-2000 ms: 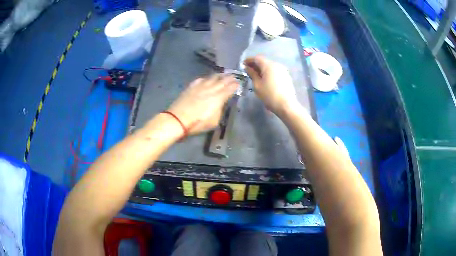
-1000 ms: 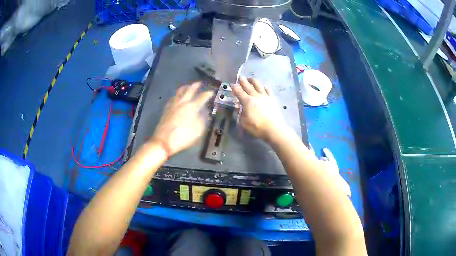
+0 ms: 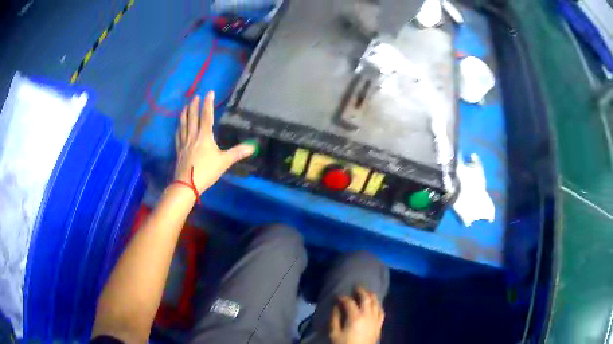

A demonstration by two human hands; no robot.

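My left hand (image 3: 201, 151) is bare with a red string at the wrist. Its fingers are spread at the machine's left front corner, and its thumb lies at the left green button (image 3: 250, 148). My right hand (image 3: 357, 319) rests low over my right thigh, partly cut off by the bottom edge; whether it holds anything cannot be told. The machine base (image 3: 296, 67) has a slotted clamp bar (image 3: 354, 101). Bright white cord-like material (image 3: 383, 58) lies at the fixture and trails right. A red button (image 3: 337, 178) and right green button (image 3: 421, 199) show on the panel.
Stacked blue crates (image 3: 87, 195) with a white liner stand at left, by a red stool (image 3: 190, 262). A black meter (image 3: 240, 28) with a red lead is behind left. A white roll (image 3: 476, 79) and crumpled white cloth (image 3: 474, 191) lie right of the machine. A green bench (image 3: 588, 201) is far right.
Both hands have left the fixture. My left hand moved to the left front button and my right hand down to my lap. The view has tilted down and left. White material now shows across the plate.
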